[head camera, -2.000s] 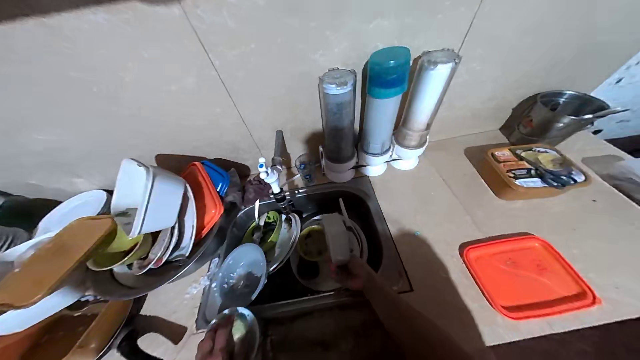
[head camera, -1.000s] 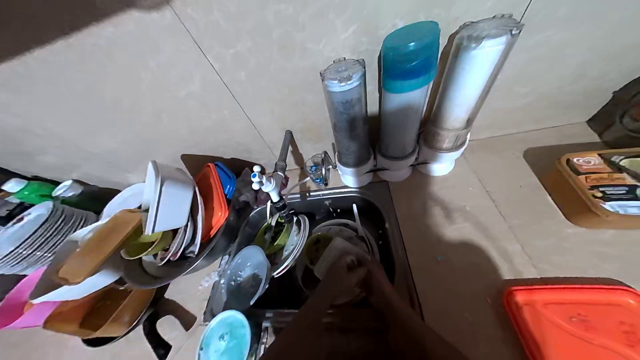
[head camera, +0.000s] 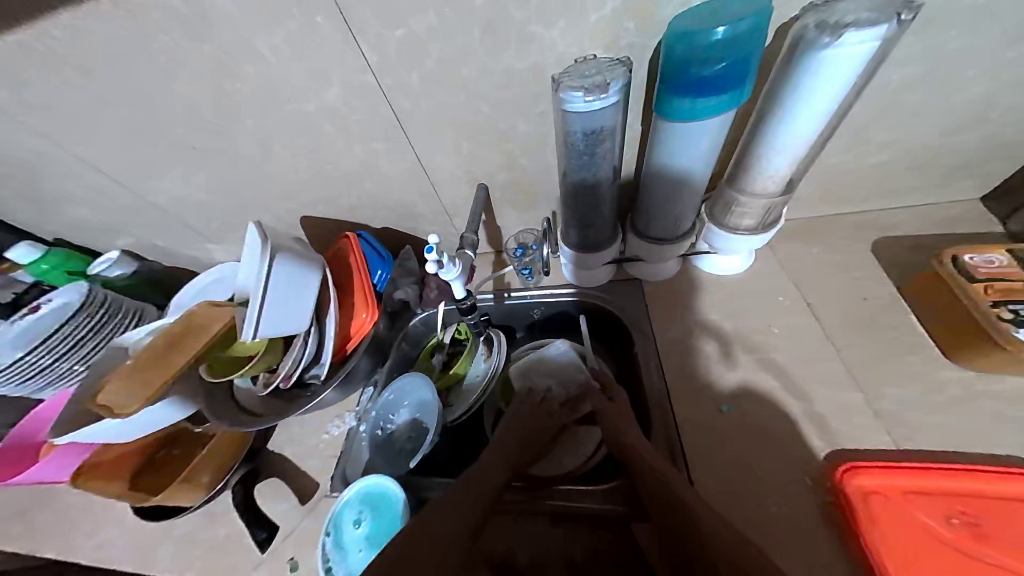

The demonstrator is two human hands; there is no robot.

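Note:
Both my hands are over the dark sink [head camera: 656,376]. My left hand [head camera: 532,416] lies on a whitish container [head camera: 550,370], its fingers at the near side. My right hand [head camera: 612,404] holds the same container by its right edge. Under them sit plates and a bowl [head camera: 568,452], partly hidden by my arms. Left of these in the sink stand a green bowl [head camera: 448,356] and white plates [head camera: 478,380]. A clear bowl [head camera: 402,416] rests at the sink's left edge, and a bowl with turquoise contents [head camera: 364,520] is on the counter before it.
A white-handled tap [head camera: 450,268] rises behind the sink, beside three water filter housings [head camera: 592,160]. At left, a metal basin [head camera: 320,400] is piled with dishes near stacked plates [head camera: 72,336] and a black pan handle [head camera: 254,512]. A red lid [head camera: 936,512] lies at right.
My left hand has left the bowl at the sink's lower left and joined my right hand at the whitish container. The view has moved closer to the sink.

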